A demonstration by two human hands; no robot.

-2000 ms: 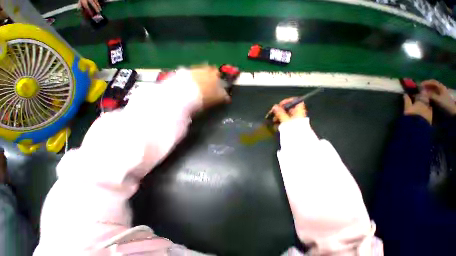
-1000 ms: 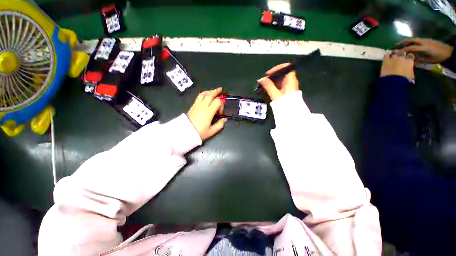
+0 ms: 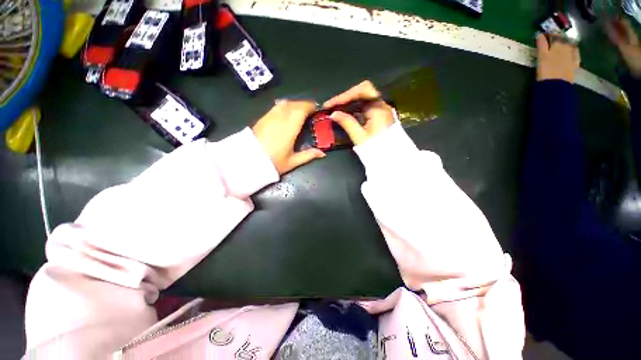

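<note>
A phone unit (image 3: 324, 131) lies on the dark green mat in front of me, its red end toward the left and its other end hidden under my right hand. My left hand (image 3: 287, 136) is at its left end, with thumb and fingers around the red end. My right hand (image 3: 365, 116) is on the unit from the right, fingertips on its upper face beside the red part. The slim dark tool cannot be made out.
Several waiting units (image 3: 246, 65) lie in a cluster at upper left, some overlapping. A yellow and blue fan (image 3: 53, 53) stands at the left edge. Amber tape (image 3: 416, 96) lies beyond my right hand. Another person's hand (image 3: 557, 58) is at the upper right by a unit.
My right hand has moved left and down onto the unit and now covers its dotted panel. My left hand stays at the red end. The view has shifted, with the cluster nearer the top edge.
</note>
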